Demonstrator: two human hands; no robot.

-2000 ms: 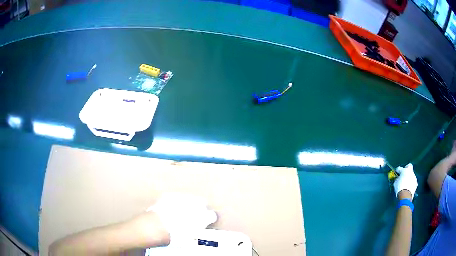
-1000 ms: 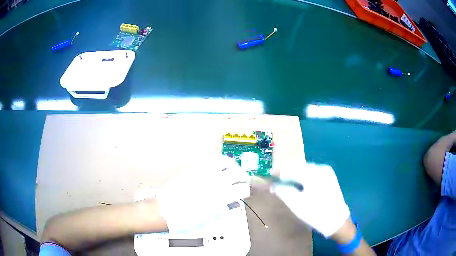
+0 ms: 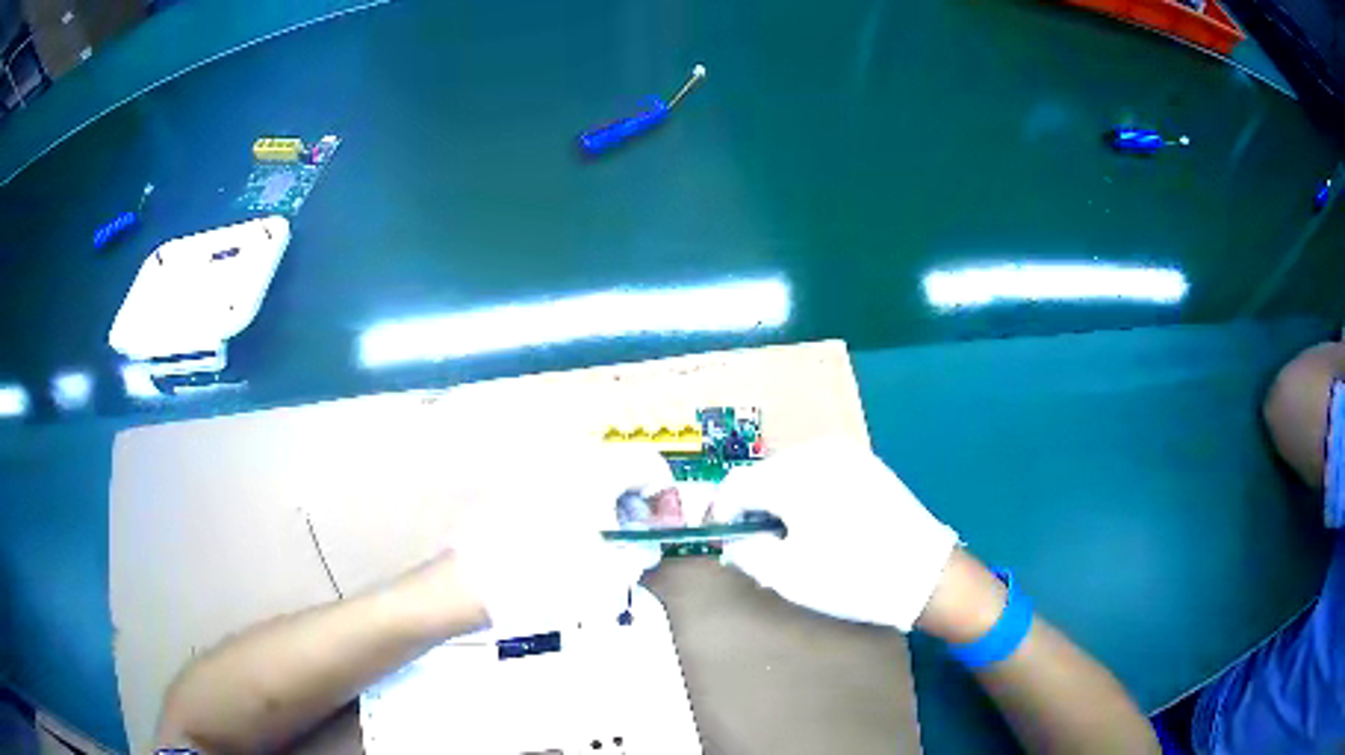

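A green circuit board (image 3: 733,435) with a row of yellow ports lies on the cardboard sheet, its lower part covered by both hands. My right gloved hand (image 3: 833,531) holds a slim green hand tool (image 3: 686,534) lying level across the board's lower edge. My left gloved hand (image 3: 568,524) is at the board's lower left, fingertips at the tool's left end; whether it grips anything is unclear. A white housing shell (image 3: 531,701) with dark slots lies below my left hand, cut off by the bottom edge.
The tan cardboard sheet (image 3: 221,516) bears a thin black wire (image 3: 322,553) at left. On the green belt lie another white shell (image 3: 199,288), another board (image 3: 280,177) and several blue battery packs (image 3: 627,127). An orange bin (image 3: 1180,22) is at top right. A person's arm (image 3: 1305,413) shows at right.
My right hand has come from the far right with a board, now on the cardboard, and moved left with the tool to meet my left hand. The view has shifted.
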